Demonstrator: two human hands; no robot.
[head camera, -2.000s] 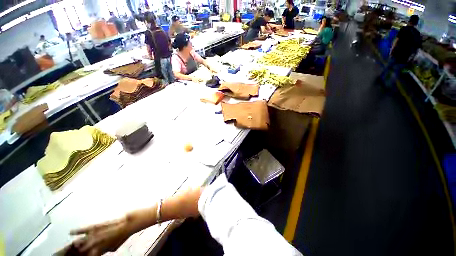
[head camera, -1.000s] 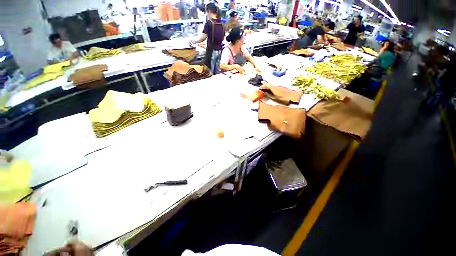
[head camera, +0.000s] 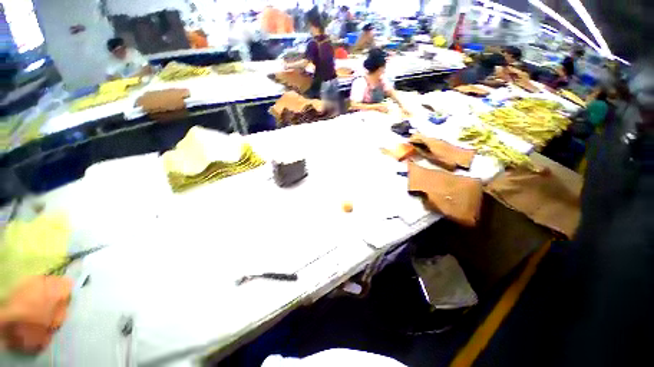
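Neither of my hands is visible; only a white piece of clothing (head camera: 333, 358) shows at the bottom edge. A hammer-like tool with a dark handle (head camera: 267, 277) lies on the white table (head camera: 201, 236) in front of me. A small dark tool (head camera: 127, 327) lies nearer, at the lower left. Orange-brown pieces (head camera: 34, 312) lie at the left edge beside blurred yellow pieces (head camera: 36, 247).
Yellow stack (head camera: 208, 161), grey block-like stack (head camera: 290, 173) and orange lump (head camera: 348, 207) are on the table. Brown bag bodies (head camera: 446, 192) overlap its right edge. A stool-like object (head camera: 444, 281) stands below. A seated person (head camera: 373, 86) is across the table.
My forearm and hand, stretched over the table two seconds ago and partly visible at the lower left one second ago, are out of view. The view has swung left.
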